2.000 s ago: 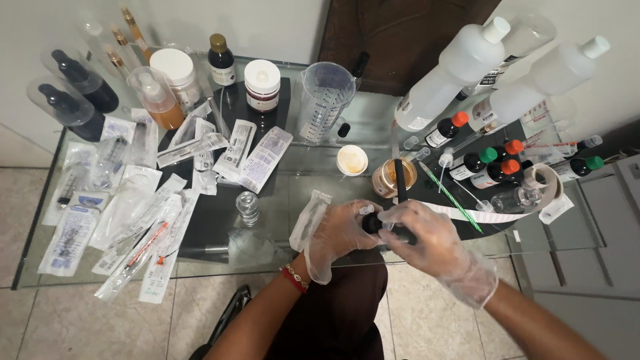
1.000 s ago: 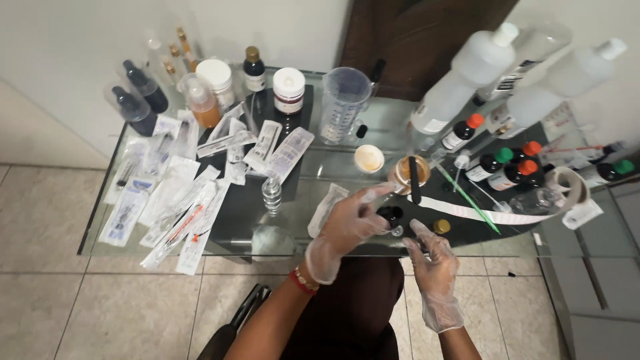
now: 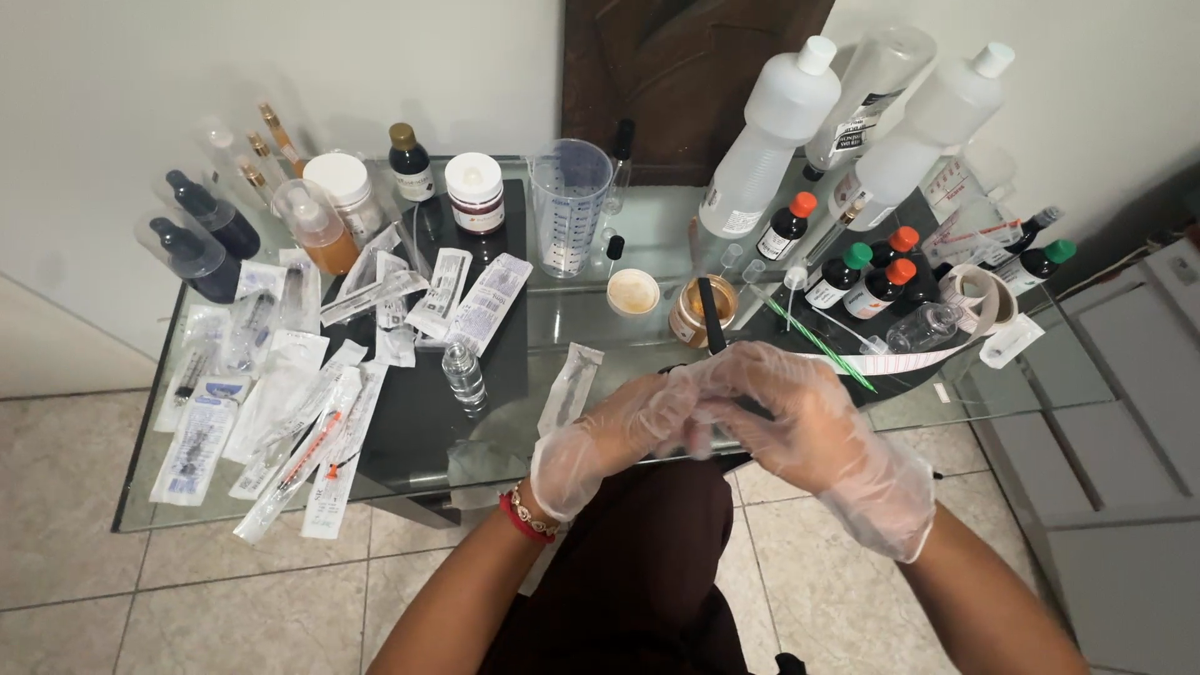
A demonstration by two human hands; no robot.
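Note:
Both hands wear clear disposable gloves and meet over the front edge of a glass table. My left hand [image 3: 623,427] reaches in from the left, its fingertips touching or overlapped by my right hand [image 3: 783,408], which arches over from the right. Fingers and blur hide whatever may be between them. Just beyond them stands an open jar with golden-brown contents [image 3: 689,323], a black stick [image 3: 710,314] leaning in it. A white lid [image 3: 633,292] lies left of the jar. Left of my left hand are a wrapped packet [image 3: 570,386] and a small clear glass bottle [image 3: 465,377].
Wrapped syringes [image 3: 300,450] cover the table's left side. Behind stand dropper bottles [image 3: 211,216], white-lidded jars [image 3: 476,192] and a plastic measuring cup [image 3: 567,206]. On the right are tall plastic bottles [image 3: 769,141], small dark bottles with colored caps [image 3: 786,230], green straws [image 3: 816,342] and a paper label roll [image 3: 980,295].
My right hand has moved up and left from its spot apart at the front edge, and the two hands are together. The gold cap seen near the right hand a second ago no longer shows.

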